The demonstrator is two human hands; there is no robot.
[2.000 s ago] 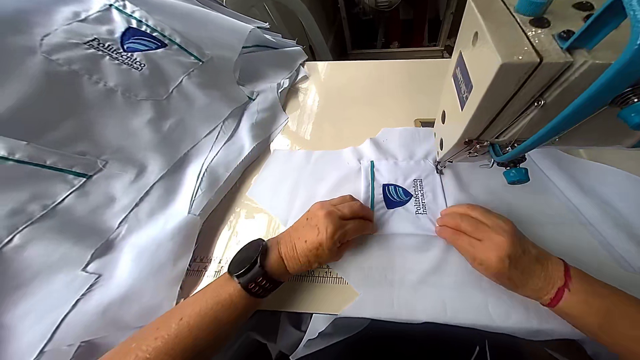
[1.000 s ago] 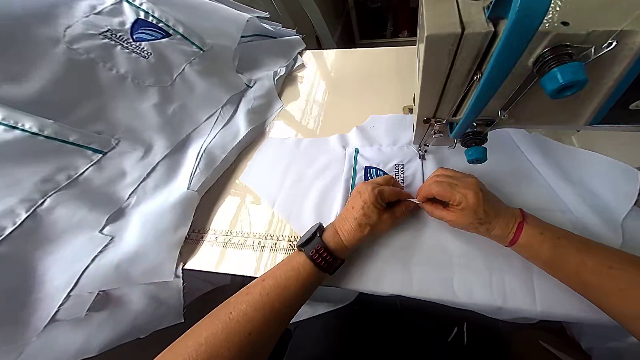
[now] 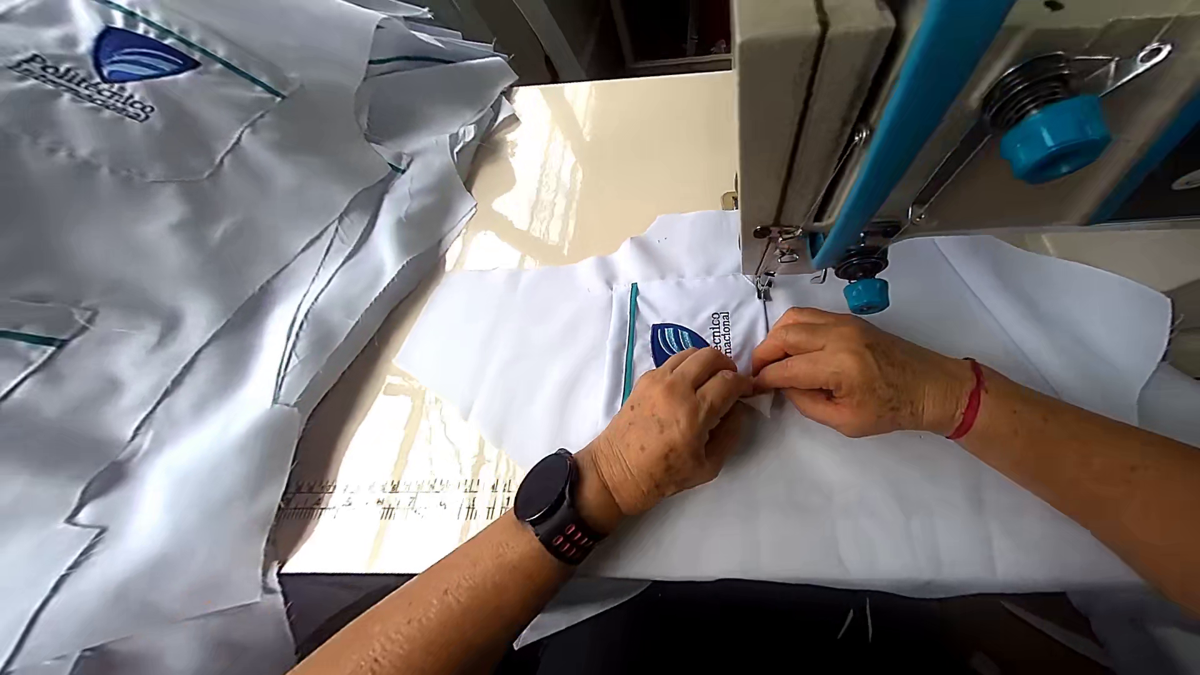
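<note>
A white fabric pocket (image 3: 698,300) with a teal stripe and a blue embroidered emblem lies on a larger white fabric panel (image 3: 525,328), its one side under the presser foot (image 3: 764,286) of a sewing machine (image 3: 816,112). My left hand (image 3: 670,431), wearing a black watch (image 3: 553,506), pinches the pocket's near edge and partly covers the emblem. Just right of it, my right hand (image 3: 844,370) pinches the same edge near the corner, close below the presser foot. The fingertips of both hands nearly meet.
Stacked white garment pieces (image 3: 234,234) with teal trim and an embroidered pocket cover the left side. A ruler scale (image 3: 403,502) is marked on the cream table (image 3: 647,122) near its front edge. Blue thread tension knobs (image 3: 1055,139) project from the machine at upper right.
Two seconds ago my hands were apart on the pocket's near part; they have come together at its edge beneath the presser foot. The view has shifted closer to the machine.
</note>
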